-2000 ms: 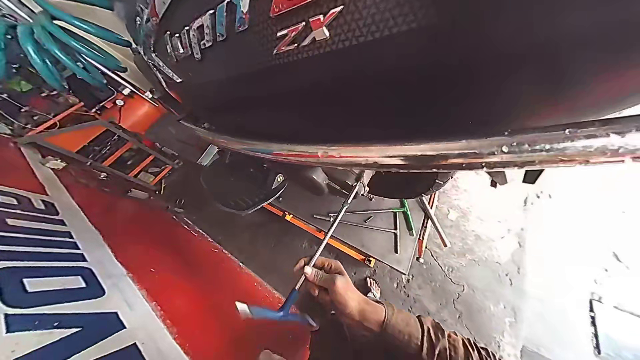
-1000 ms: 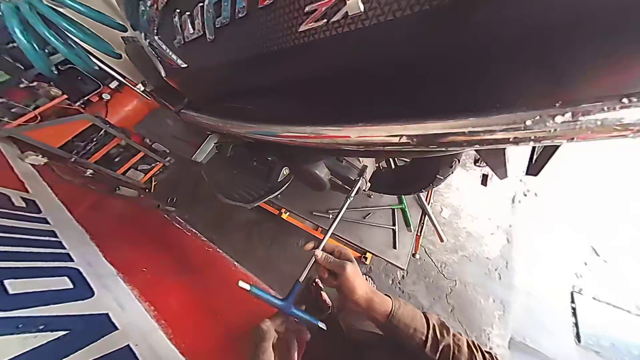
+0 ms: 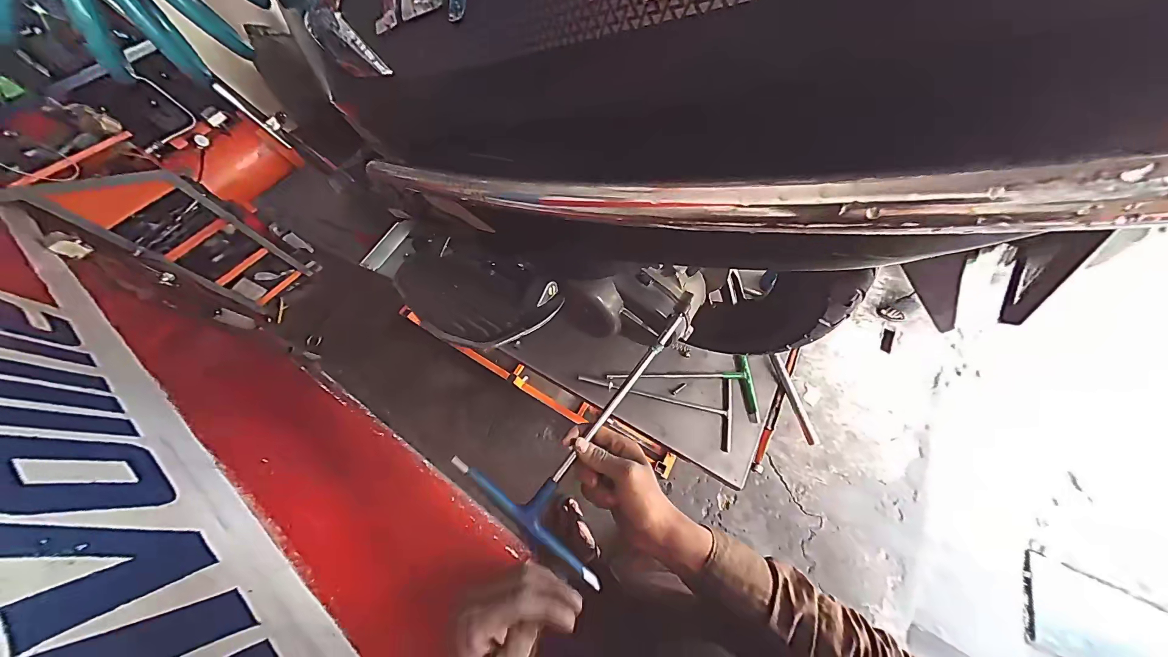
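Observation:
My right hand (image 3: 630,488) is closed around the steel shaft of a T-handle wrench (image 3: 623,392) with a blue grip. The shaft slants up to the underside of a scooter, where its far end meets a part beside the rear wheel (image 3: 762,315). My left hand (image 3: 520,607), blurred, is just below the blue crossbar, near its lower end; whether it touches the bar and how its fingers stand I cannot tell. The scooter's dark side panel (image 3: 730,119) with a scuffed metallic edge strip hangs over the work.
A green T-handle wrench (image 3: 746,388) and a bare metal one (image 3: 727,415) lie on a grey platform (image 3: 557,356) with orange rails. An orange rack (image 3: 196,242) stands at left, near an orange tank (image 3: 228,164). A red painted surface (image 3: 301,474) with lettering fills the lower left.
The blue crossbar has turned: it was near level two seconds ago and now slopes down to the right. My left hand has come further into view. The view has shifted.

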